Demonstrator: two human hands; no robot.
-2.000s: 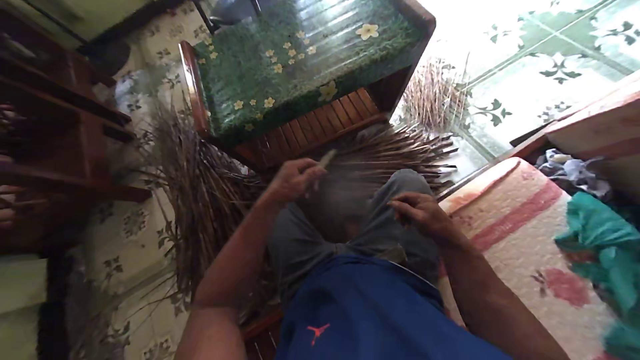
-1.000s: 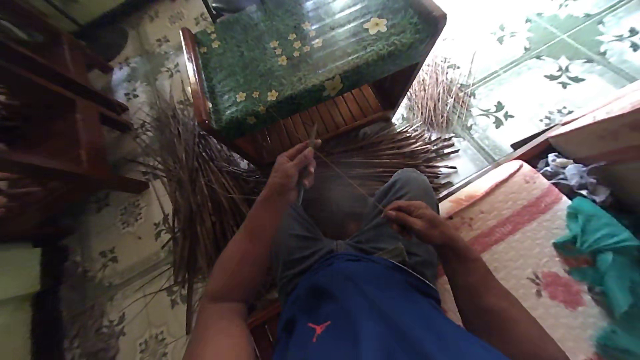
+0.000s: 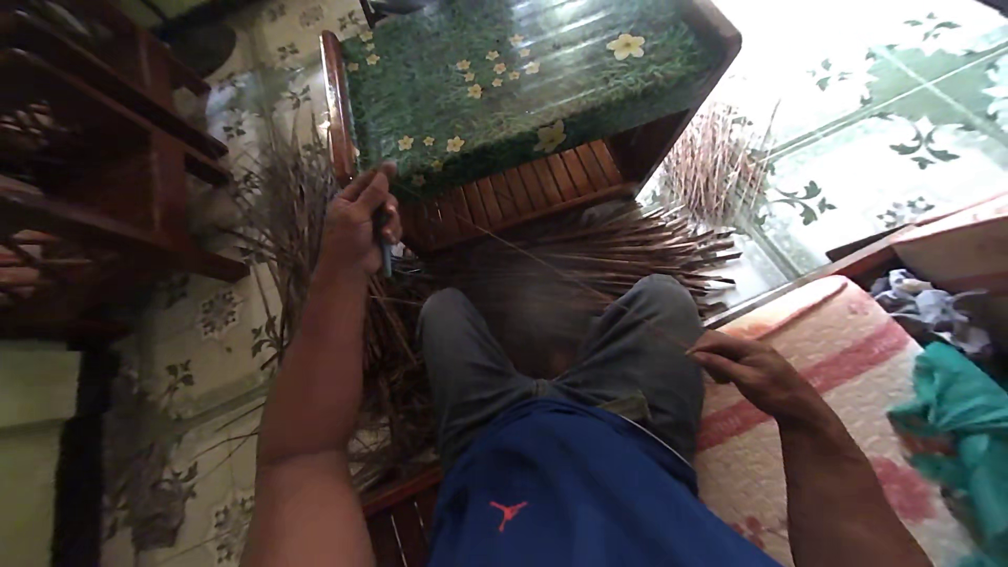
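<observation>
My left hand point(image 3: 366, 216) is raised at the front left corner of the low table, its fingers closed on a small tool with a bluish handle point(image 3: 387, 258), perhaps a knife; its blade is hidden. A thin plant strip point(image 3: 543, 261) runs slantwise between my hands, above my knees. My right hand point(image 3: 736, 366) pinches the strip's lower end beside my right knee. Long brown dried stalks point(image 3: 630, 248) lie in a bundle beyond my knees, and more stalks point(image 3: 394, 339) stand at the left of my legs.
The low wooden table point(image 3: 504, 87) has a green flowered cover and a slatted shelf. Thin pale sticks point(image 3: 713, 169) stand right of it. A patterned cushion point(image 3: 827, 370) is at my right, with teal cloth point(image 3: 957, 417) on it. Dark wooden furniture point(image 3: 102, 150) stands at the left.
My hands have moved apart: the left went outward to the left and the right outward to the right. The thin strip is stretched longer between them than one second ago.
</observation>
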